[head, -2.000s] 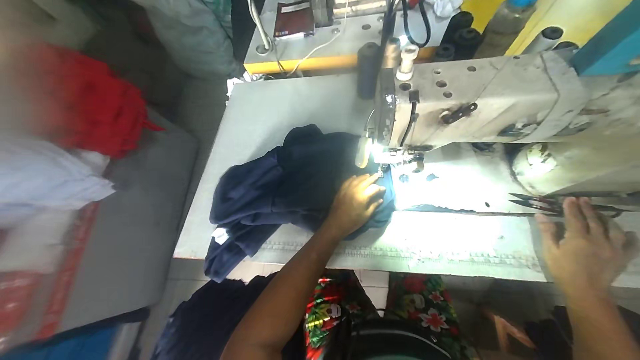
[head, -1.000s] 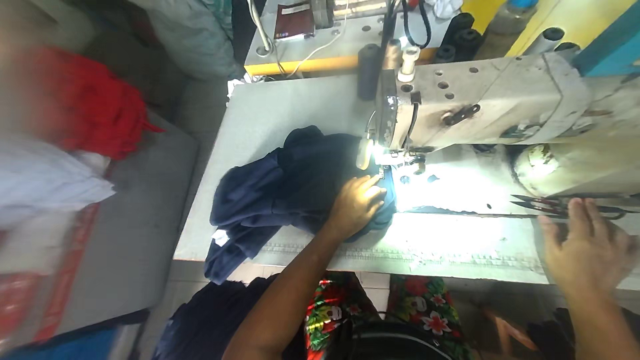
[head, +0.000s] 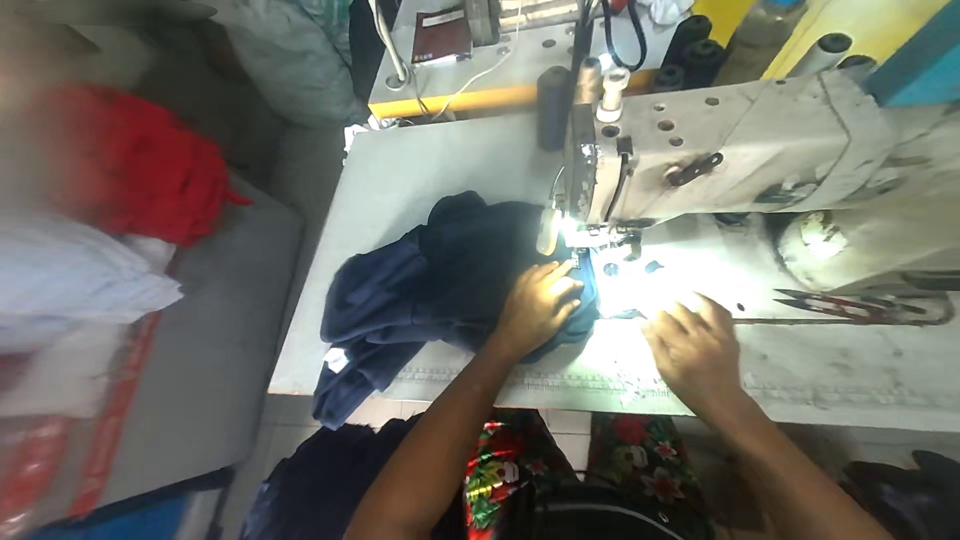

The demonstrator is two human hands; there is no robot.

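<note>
A dark navy garment (head: pixel 457 277) lies bunched on the pale table, its right edge under the lit presser foot (head: pixel 581 244) of a sewing machine (head: pixel 727 142). My left hand (head: pixel 541 304) rests flat on that edge, fingertips just below the foot, pressing rather than gripping. To the right of the garment, my right hand (head: pixel 690 337) is over the bright table, fingers bent; whether it pinches anything cannot be told in the glare. Small dark scraps lie near its fingertips. Thread snips (head: pixel 832 304) lie farther right, apart from the hand.
Dark thread cones (head: pixel 694 49) stand behind the machine. A second table (head: pixel 480 94) with an orange edge is at the back. Red cloth (head: pixel 142 165) and white cloth (head: pixel 75 277) lie at the left on a grey surface. More dark cloth (head: pixel 322 480) is below the table's front edge.
My right hand has moved left from beside the snips to near the garment's right edge. The left hand and the garment have stayed about where they were.
</note>
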